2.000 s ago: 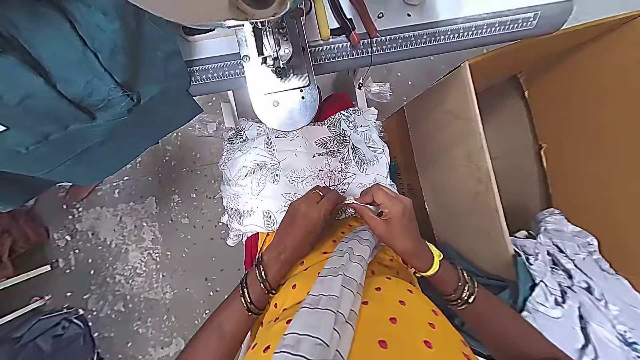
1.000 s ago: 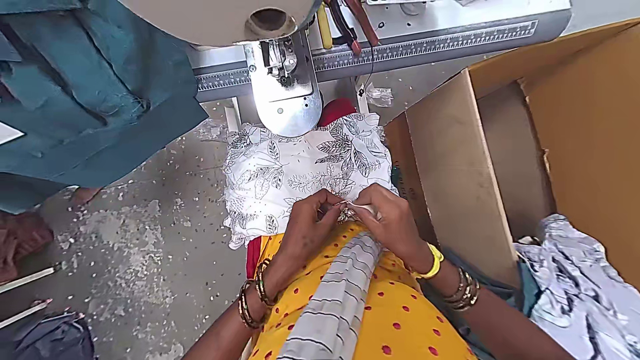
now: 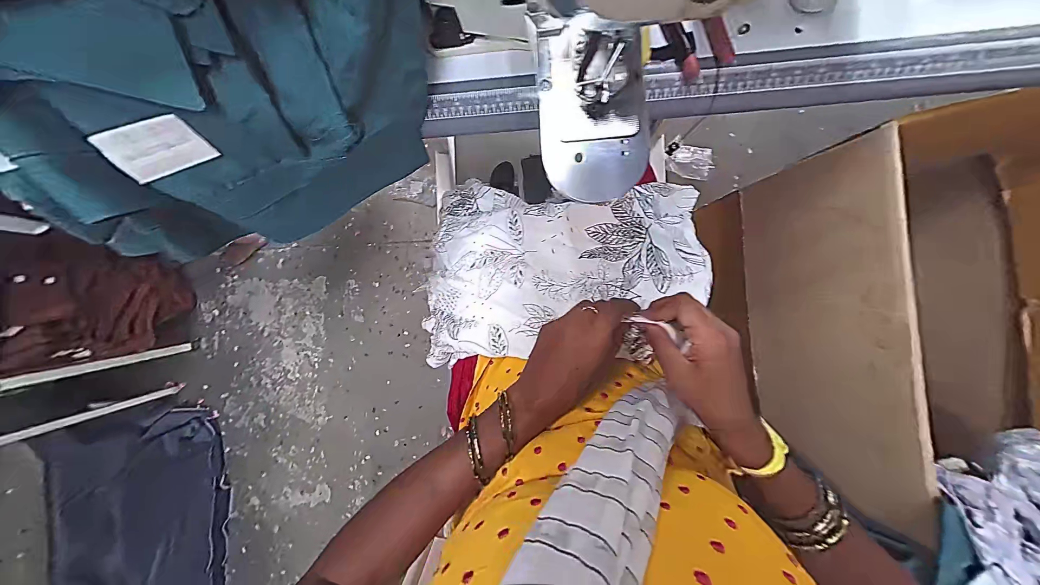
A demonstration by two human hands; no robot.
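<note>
A white fabric piece with dark leaf prints (image 3: 561, 260) lies across my lap, over yellow cloth with red dots (image 3: 520, 496). My left hand (image 3: 581, 349), with bangles at the wrist, is closed on the near edge of the printed fabric. Beside it, my right hand (image 3: 703, 357) pinches a narrow white folded strip (image 3: 658, 325) between thumb and finger. The fingertips of both hands almost meet there, and they partly hide the cloth between them. A grey striped cloth (image 3: 605, 487) hangs below the hands.
The metal arm end of a sewing machine (image 3: 593, 154) stands ahead, by a table edge with a ruler strip (image 3: 772, 89). Teal cloth (image 3: 325, 162) hangs at upper left. An open cardboard box (image 3: 829, 325) is on the right, with printed cloth (image 3: 1011, 504) near it. Dark blue cloth (image 3: 134, 496) lies lower left.
Both hands stay together at the fabric's near edge, with small shifts of the fingers. A white label-like patch on the teal cloth is now in view. The view has shifted slightly.
</note>
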